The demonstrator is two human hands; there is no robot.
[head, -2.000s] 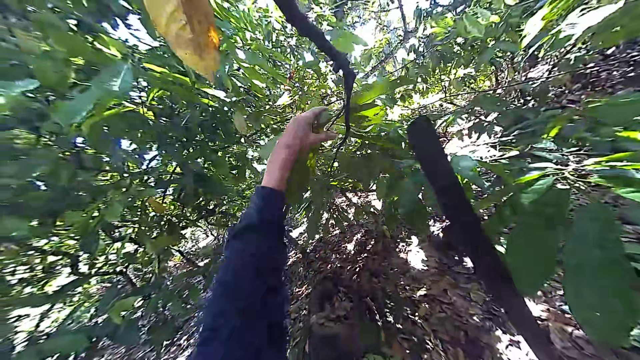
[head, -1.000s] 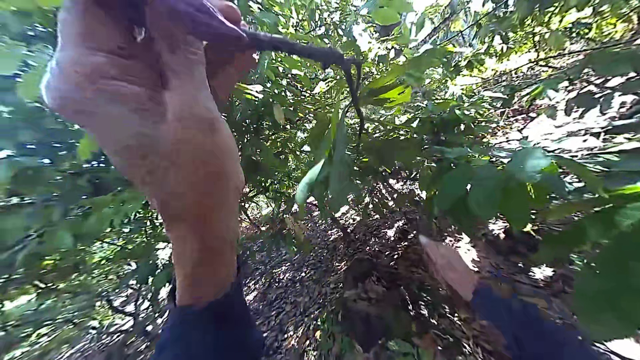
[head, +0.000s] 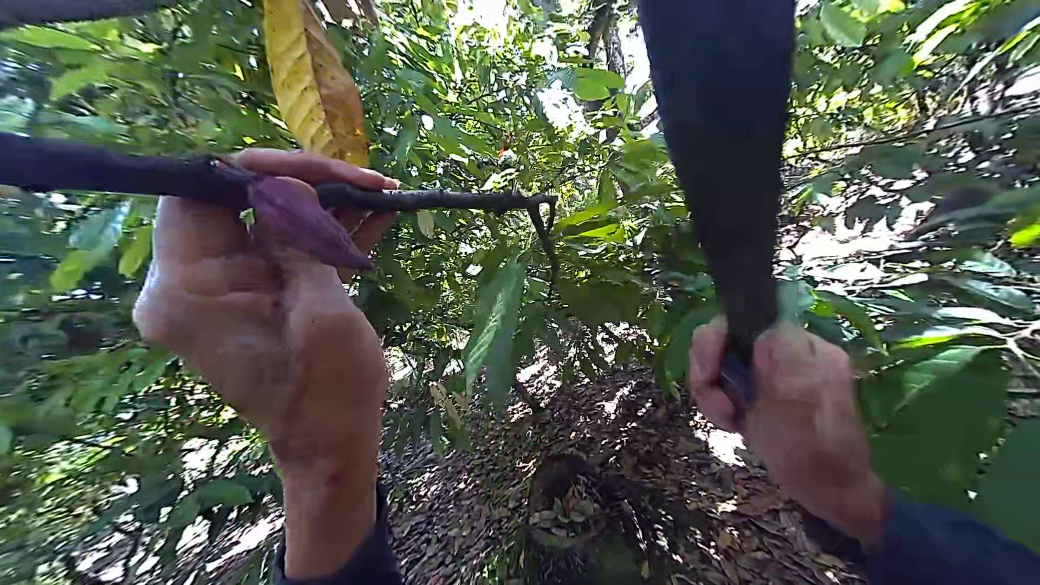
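Observation:
My left hand is wrapped around a thin dark branch at the upper left. A small purple pod, apparently cacao, hangs from the branch against the thumb side of that hand. On the right, my right hand grips the handle of a machete, its wide dark blade pointing up and out of the top of the view. The blade stands to the right of the branch's bent tip, apart from it.
A large yellow leaf hangs just above my left hand. Green leaves droop below the branch tip, and broad ones stand beside my right forearm. Dry leaf litter covers the ground, with a dark stump-like shape at the bottom.
My left hand, farther off near the branch tip two seconds ago, is now nearer along the branch. The machete has swung upright, and my right hand has come fully into view.

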